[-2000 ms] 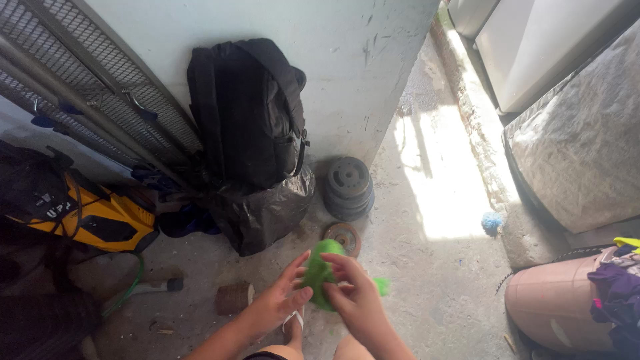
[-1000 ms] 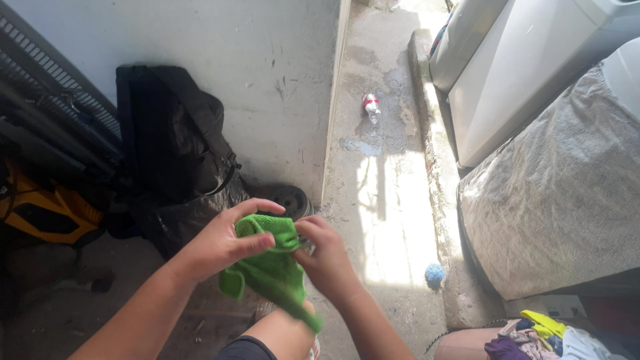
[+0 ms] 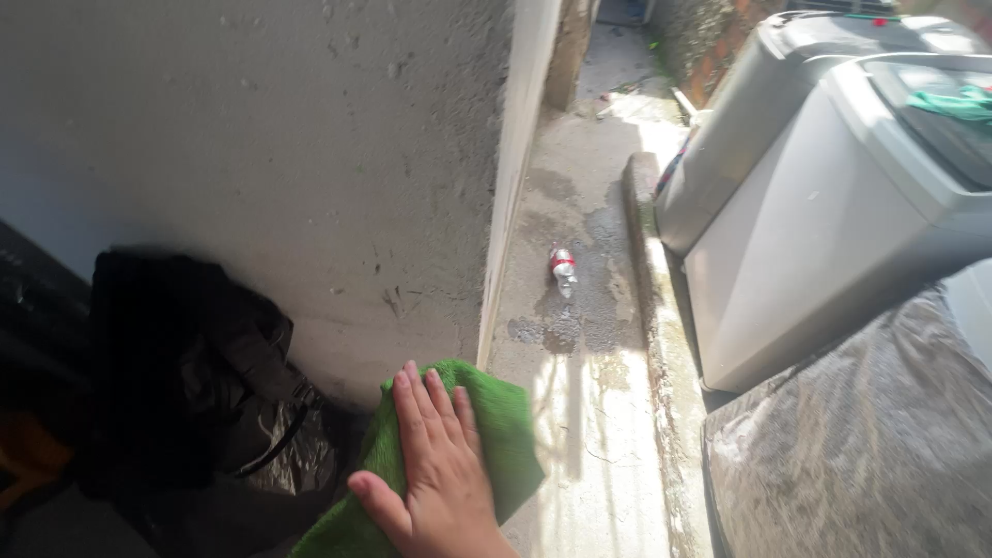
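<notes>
A green cloth (image 3: 504,434) is spread out at the bottom middle, below the corner of the wall. My right hand (image 3: 442,457) lies flat on it, palm down with the back of the hand showing, fingers extended and thumb out to the left. The frame does not show what is under the cloth. My left hand is not visible; whether it is behind the cloth or below the frame, I cannot tell.
A black bag (image 3: 232,333) leans on the grey wall (image 3: 310,155) at left. A crushed plastic bottle (image 3: 563,267) lies on the wet floor. Right of a low concrete curb (image 3: 659,310) stand a white washing machine (image 3: 806,232) and something under a grey cover (image 3: 845,434).
The green cloth, bunched between both hands before, is now spread out. My right hand has gone flat onto it, and my left hand has dropped from sight. The view has swung up and right.
</notes>
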